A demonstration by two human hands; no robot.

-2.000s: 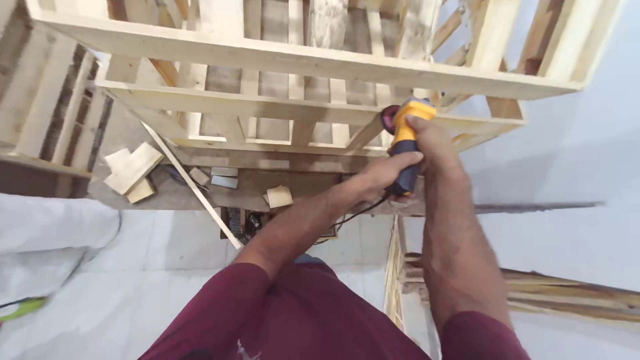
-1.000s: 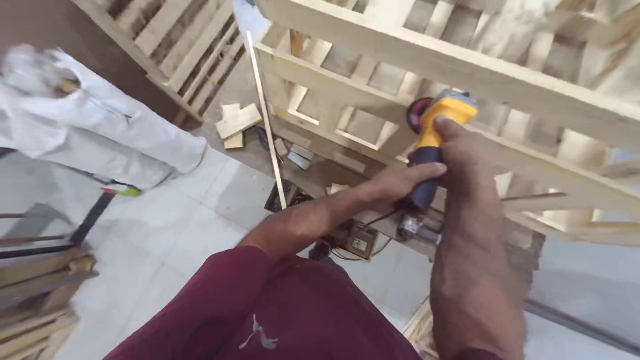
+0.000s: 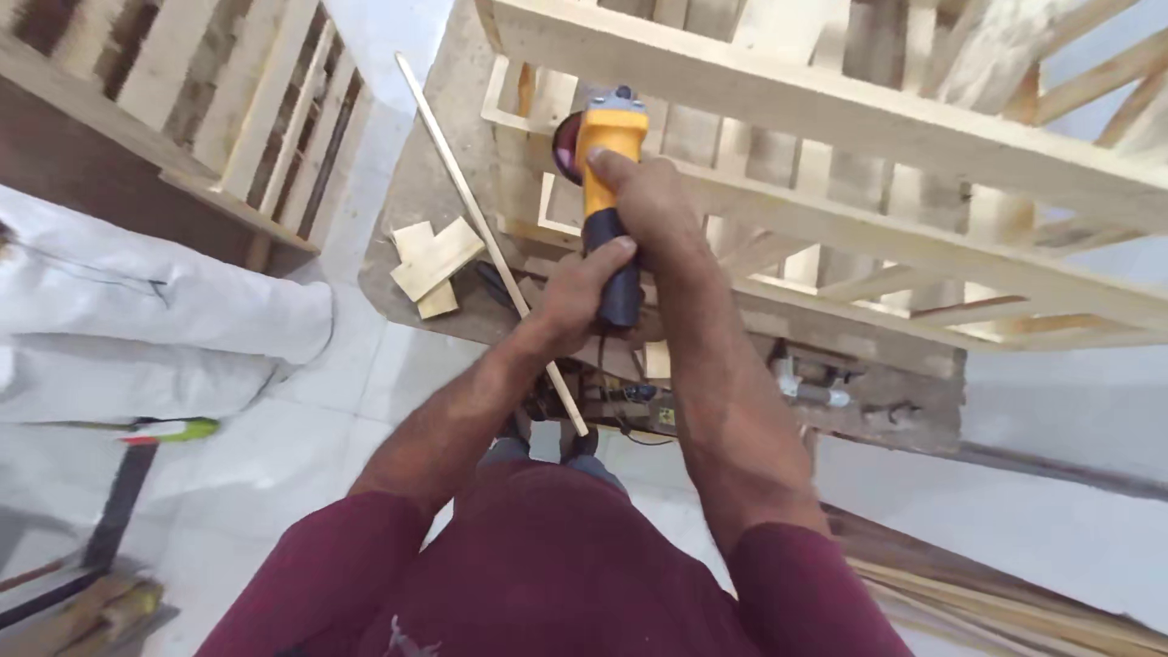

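A yellow and black angle grinder (image 3: 613, 196) is held in both hands, its dark disc (image 3: 568, 148) on the left side of the head. My right hand (image 3: 659, 205) wraps the yellow body, thumb on top. Lower down, my left hand (image 3: 584, 290) grips the black rear handle, from which a cord hangs. The disc is over the left part of a pale slatted wooden frame (image 3: 821, 219); whether it touches the wood I cannot tell. A thin wooden strip (image 3: 474, 210) slants past my left hand, leaning across the workbench edge.
The frame stands on a worn workbench (image 3: 411, 173). Wood offcuts (image 3: 436, 260) lie at its left, a metal tool (image 3: 808, 383) near its front edge. Another slatted wooden piece (image 3: 219, 119) and white covered bundles (image 3: 155, 283) are at left. Long boards (image 3: 1004, 593) lie lower right.
The view has shifted toward the left side of the bench. Both hands, still on the grinder, have moved left along the frame toward its left end.
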